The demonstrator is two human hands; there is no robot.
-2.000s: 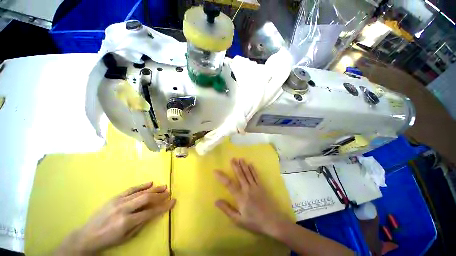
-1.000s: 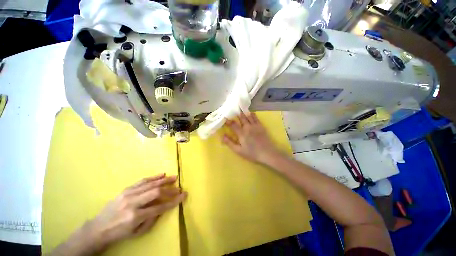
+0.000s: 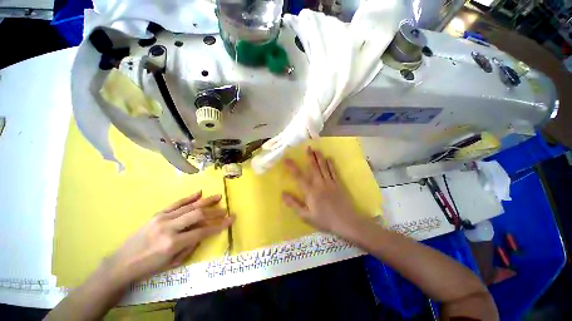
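Observation:
The yellow panel (image 3: 270, 216) lies flat on the white machine table under the head of the sewing machine (image 3: 263, 94). A dark centre seam line (image 3: 228, 216) runs from the presser foot area to the panel's near edge. My left hand (image 3: 169, 235) lies flat on the left half, fingertips beside the seam. My right hand (image 3: 323, 197) lies flat on the right half with fingers spread. The needle is hidden behind the machine head's small parts. A white cloth wrap (image 3: 332, 75) hangs over the machine arm.
A printed ruler (image 3: 282, 256) runs along the table's front edge. Red-and-black snips (image 3: 444, 204) and a white crumpled cloth (image 3: 495, 180) lie at right. A blue bin (image 3: 533, 232) holds red-handled tools. A bottle with green cloth stands above the head. More yellow material (image 3: 141, 312) shows below the table edge.
The yellow panel has moved away from me under the machine, uncovering the ruler and front edge. My right hand has come slightly nearer me; my left hand stays beside the seam.

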